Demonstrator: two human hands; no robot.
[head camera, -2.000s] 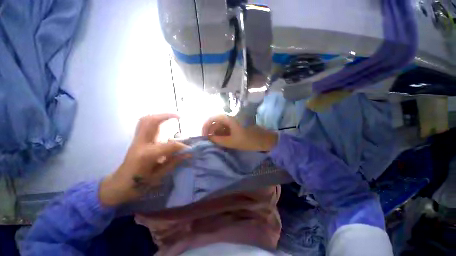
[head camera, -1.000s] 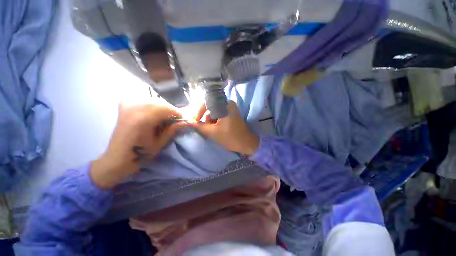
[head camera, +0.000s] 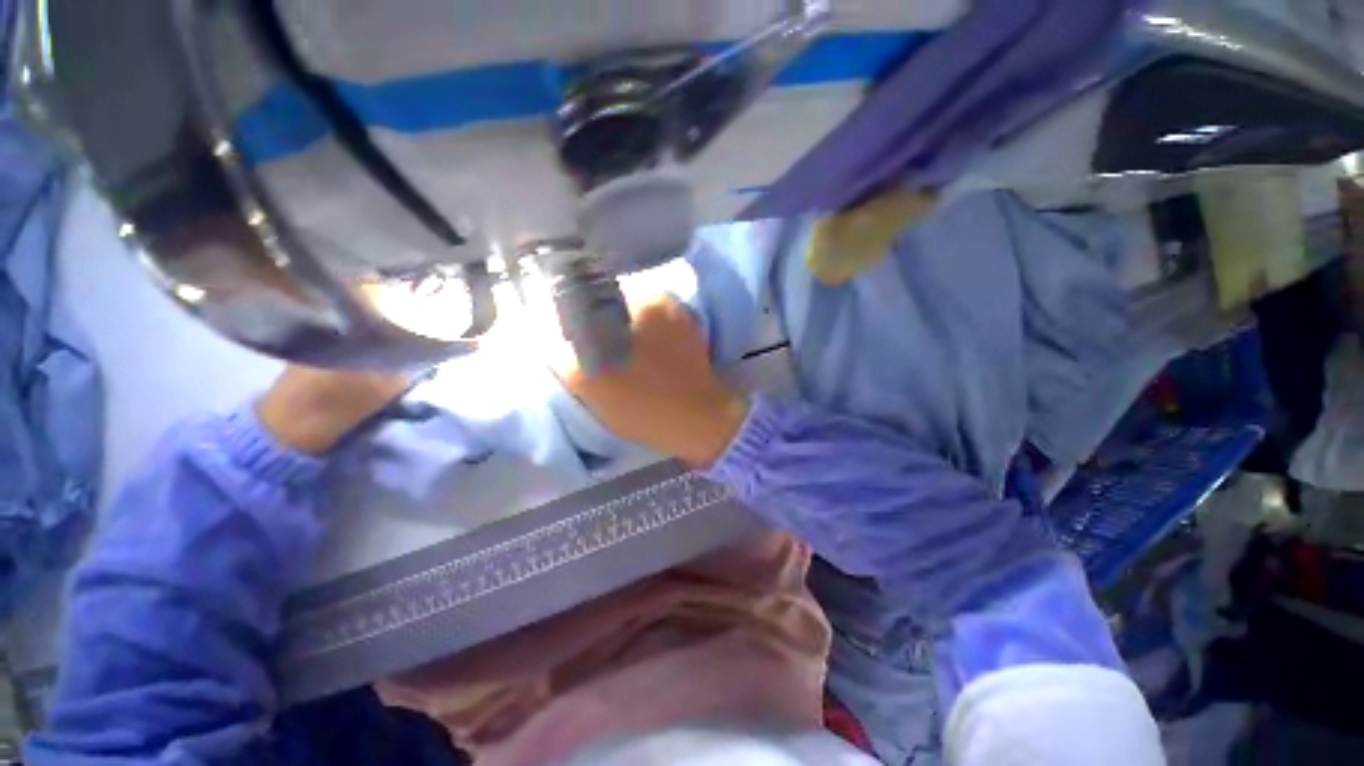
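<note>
The white sewing machine head (head camera: 449, 150) with blue trim fills the upper left and middle. A light blue garment piece (head camera: 516, 434) lies under the bright needle area, which is washed out by glare. My left hand (head camera: 337, 401) lies on the cloth at the left, its fingers hidden behind the machine head. My right hand (head camera: 658, 382) is at the cloth just right of the needle, beside the dark ribbed attachment (head camera: 596, 317); its fingertips are lost in glare and behind the attachment.
Light blue garments (head camera: 942, 329) are heaped right of the machine, with more cloth (head camera: 30, 329) at the far left. A purple strip (head camera: 942, 105) hangs over the head above a yellowish pad (head camera: 865, 237). A blue crate (head camera: 1167, 464) stands at right. A ruler scale (head camera: 509, 561) lines the front edge.
The view has moved closer to the machine, which now covers my left fingers. Both hands have moved from holding the cloth in front of the needle to beside the needle area.
</note>
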